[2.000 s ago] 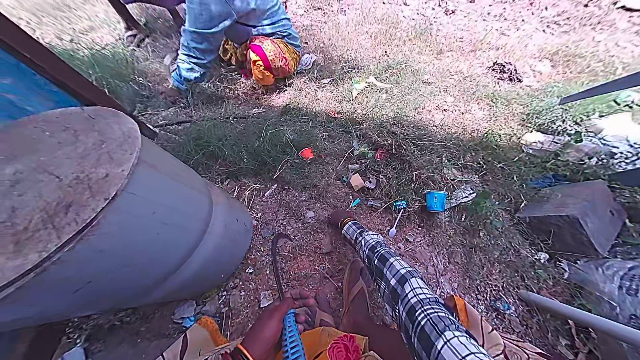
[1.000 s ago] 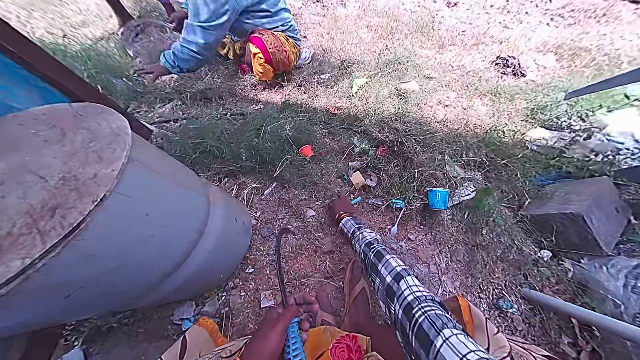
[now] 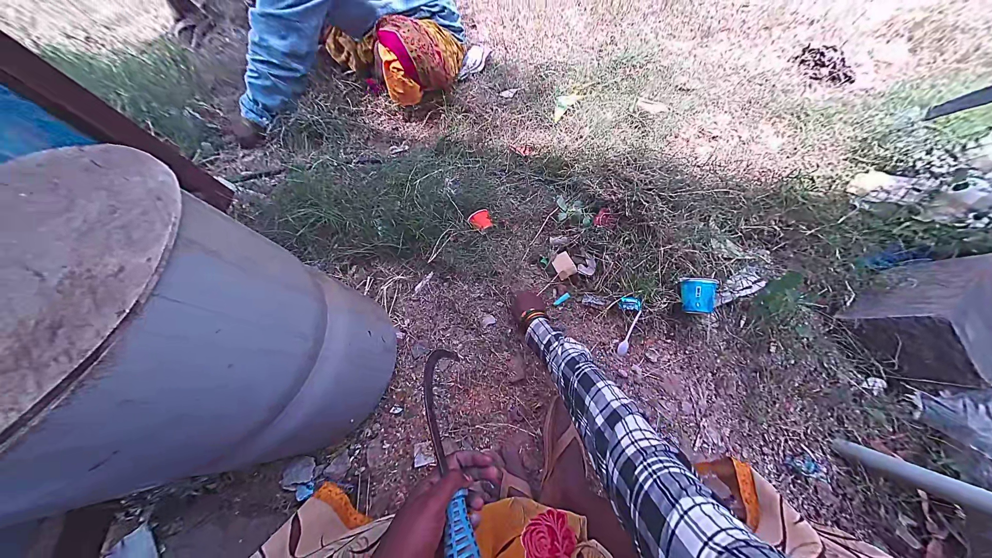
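At the bottom centre, my left hand (image 3: 438,504) is closed around the blue handle of a sickle (image 3: 431,403), whose dark curved blade points up and away from me. My right hand (image 3: 528,304), at the end of a black-and-white checked sleeve, reaches down to the ground among dry grass. Its fingers are too small and dark to make out. Just beyond it lie a tan block-like scrap (image 3: 563,265) and a small turquoise piece (image 3: 562,299). A white plastic spoon (image 3: 628,335) and a blue cup (image 3: 698,295) lie to its right, and an orange cup (image 3: 480,220) farther off.
A large grey drum (image 3: 256,349) fills the left side. Beyond the grass, another person in a blue sleeve (image 3: 283,54) crouches low. At right are a stone block (image 3: 922,318), a grey pipe (image 3: 914,474) and plastic litter. My sandalled foot (image 3: 562,449) is between my arms.
The other person's hand has moved from near a greyish bundle at upper left, and that bundle is no longer seen there. My left hand still holds the sickle, and my right hand stays low at the ground.
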